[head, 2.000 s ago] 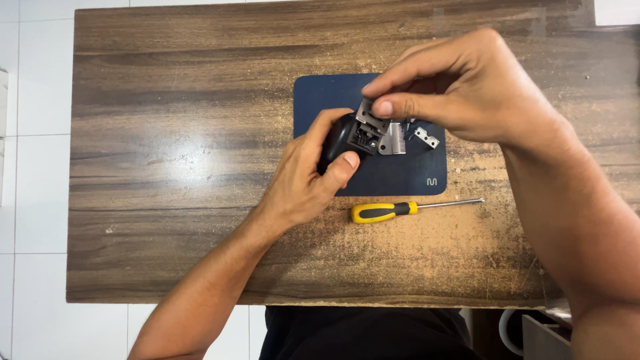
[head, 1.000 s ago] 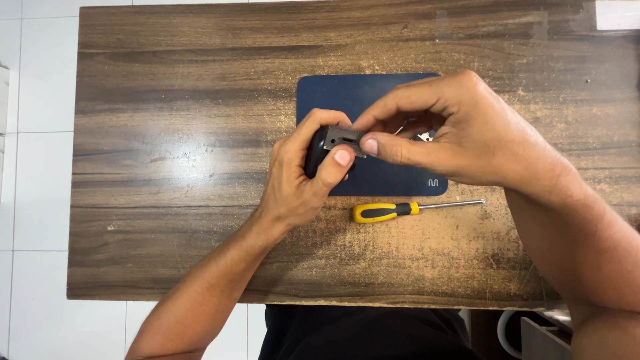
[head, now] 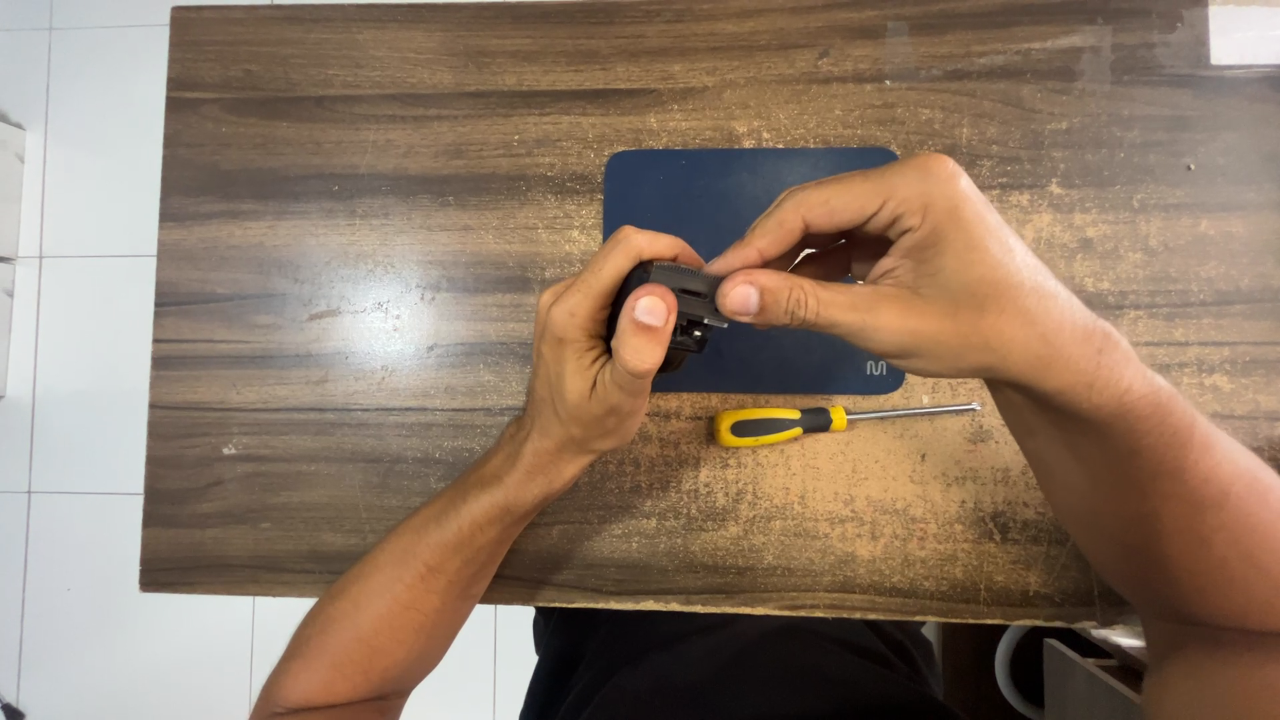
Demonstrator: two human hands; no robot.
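Note:
My left hand is closed around the black body of a hair clipper, above the left part of a blue mouse pad. At the clipper's head, a dark toothed blade lies under my left thumb and meets the fingertips of my right hand. My right thumb and forefinger pinch the blade's right end. Behind the right hand, small bright metal parts show only in slivers. A yellow and black screwdriver rests below the pad, its shaft pointing right.
The worn wooden tabletop surrounds the pad, its front edge close to my body. A white object sits at the top right corner. Below the table at the right is an open drawer or box.
The clipper has been turned in my left hand, and its blade now lies flatter across the head. My right fingers have come down from above the head to the blade's right end.

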